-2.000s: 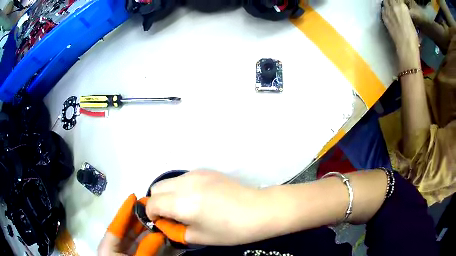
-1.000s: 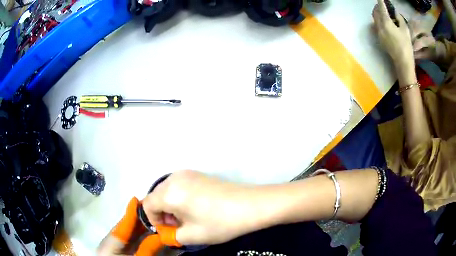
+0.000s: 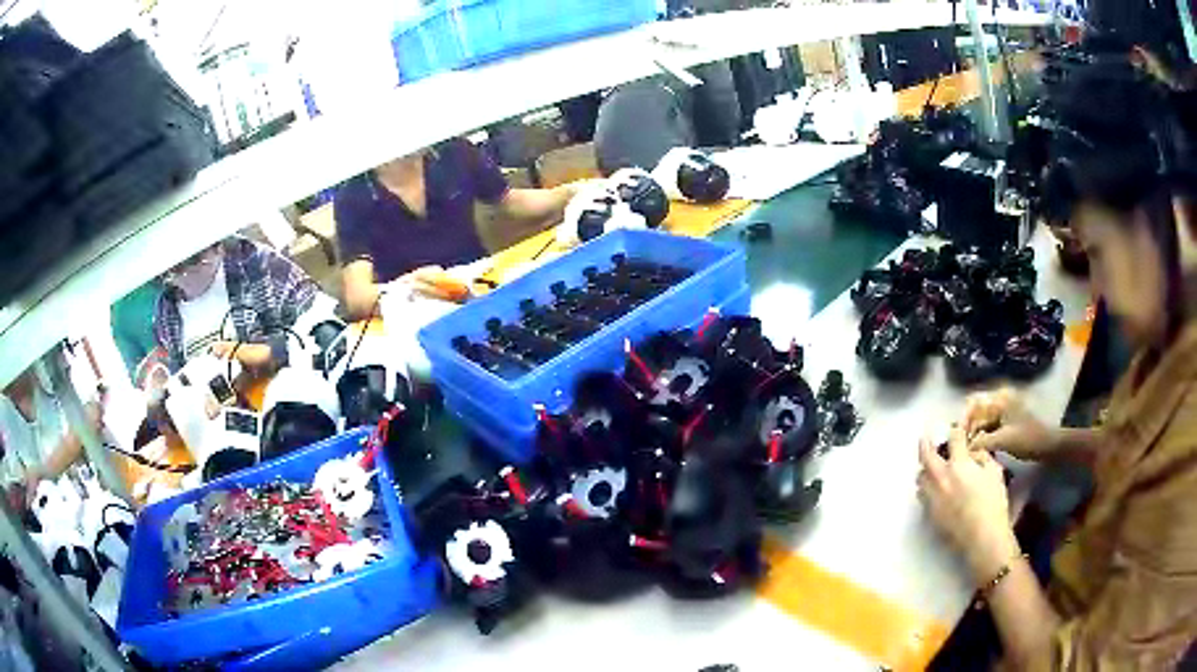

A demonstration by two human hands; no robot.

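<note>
Neither of my hands is in view. Nearest in front of me is a heap of black camera front housings [image 3: 597,488], several with white or grey ring boards and red leads. One dark housing [image 3: 715,505] at the front of the heap is blurred. To the left, a blue LED board bin [image 3: 282,624] holds silver, white and red pieces. Behind the heap, stacked blue trays [image 3: 492,400] hold small black parts in rows. A small dark thing [image 3: 718,668] is cut off by the bottom edge.
A coworker's hands [image 3: 969,460] work at the right, beside another heap of black housings [image 3: 952,315]. Orange tape [image 3: 840,610] crosses the white bench. Two people sit opposite, near white and black camera bodies [image 3: 295,407]. A pale shelf [image 3: 328,151] crosses above.
The view has swung up from the bench near me to the line ahead. My hands, the screwdriver and the loose ring board have left the picture; the housing heap, trays and coworkers opposite now show.
</note>
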